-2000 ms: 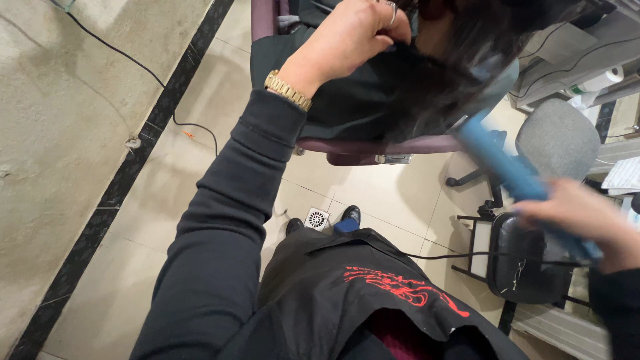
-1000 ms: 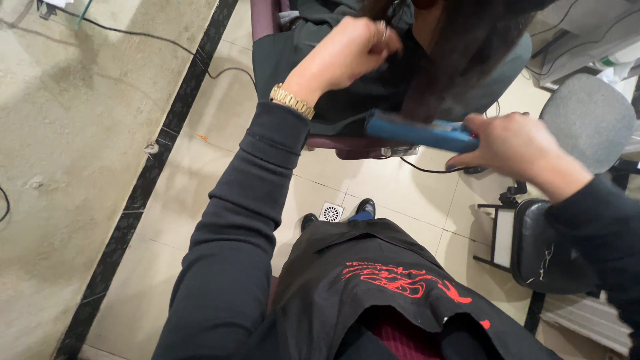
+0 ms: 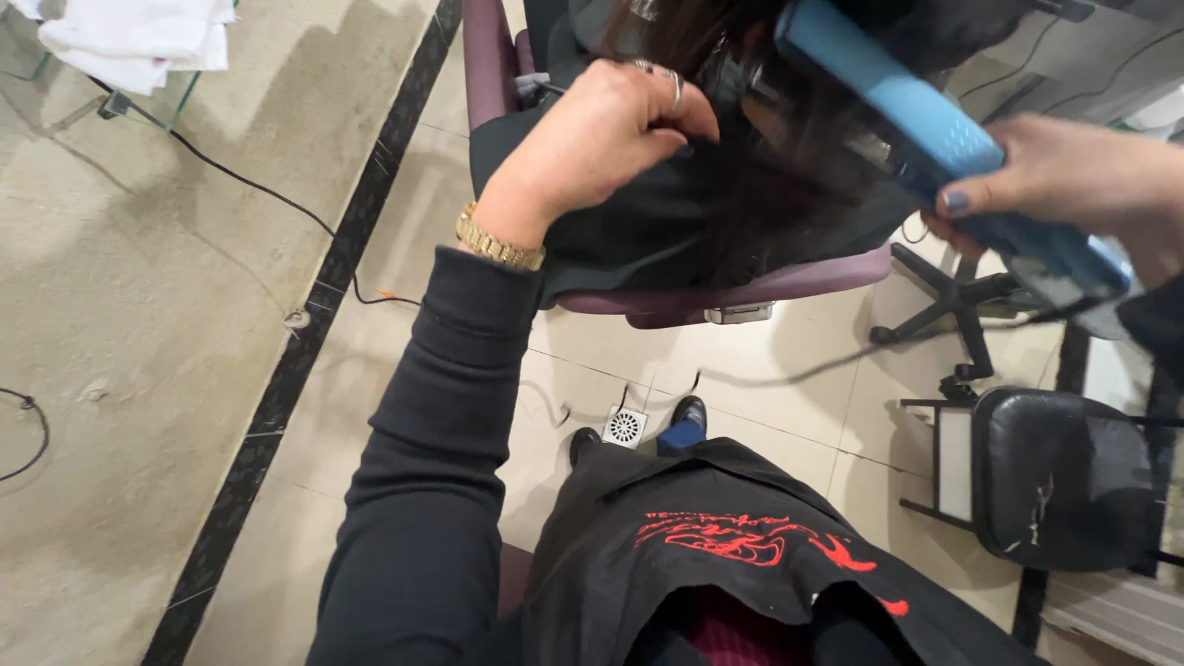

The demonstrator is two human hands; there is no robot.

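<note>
My right hand (image 3: 1064, 176) grips a blue hair straightener (image 3: 906, 102), which slants up and left over the dark hair of a person seated beneath a black cape (image 3: 638, 240). Blurred strands of long dark hair (image 3: 740, 199) hang right of my left hand (image 3: 601, 139). That hand is curled, with a ring on a finger and a gold-coloured watch at the wrist. Whether any hair is between its fingers cannot be told. The straightener's plates are partly hidden, so I cannot tell whether hair lies between them.
A purple salon chair (image 3: 740, 284) holds the seated person. A black padded stool (image 3: 1064, 472) and a wheeled chair base (image 3: 957, 296) stand at right. Black cable (image 3: 240, 190) crosses the floor at left, near white towels (image 3: 139, 37). A drain (image 3: 625, 426) lies between my shoes.
The straightener, in my right hand, has moved up and right from its low, nearly level position beside the hair one second ago. My left hand stays near the hair. White towels have come into view.
</note>
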